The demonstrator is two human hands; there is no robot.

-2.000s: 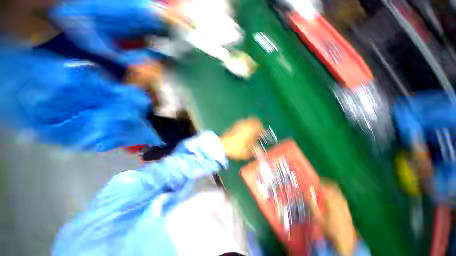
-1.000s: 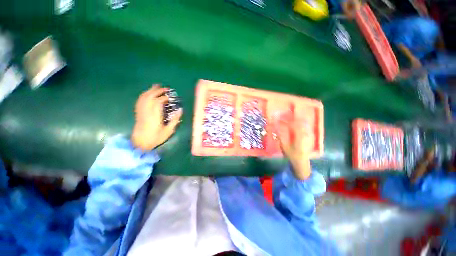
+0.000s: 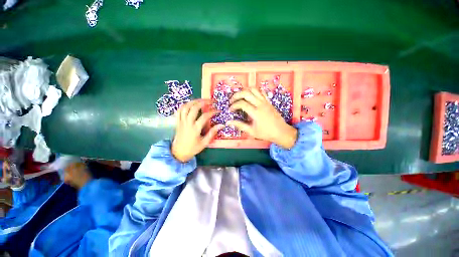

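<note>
A salmon-red parts tray [image 3: 356, 108] with four compartments in a row lies in front of me. The two left compartments hold many small metal parts [image 3: 283, 100], the third a few scattered ones, the rightmost almost none. My right hand [image 3: 261, 119] is over the two left compartments with fingers curled. My left hand [image 3: 192, 128] is at the tray's left edge, fingertips reaching toward the leftmost compartment. Whether either hand's fingertips hold a part cannot be told. A small pile of silver metal frames [image 3: 174, 98] lies on the green surface left of the tray.
A small off-white carton [image 3: 72, 76] and a crumpled white heap [image 3: 25, 90] are at left. A neighbouring parts tray [image 3: 437, 128] is at the right edge. Silver pieces [image 3: 92, 13] lie at top left. A neighbour's hand [image 3: 75, 173] and blue sleeve are at lower left.
The view has shifted and steadied. My right hand has moved left from the right-hand compartments to the left ones. My left hand has moved from the frames to the tray's left edge.
</note>
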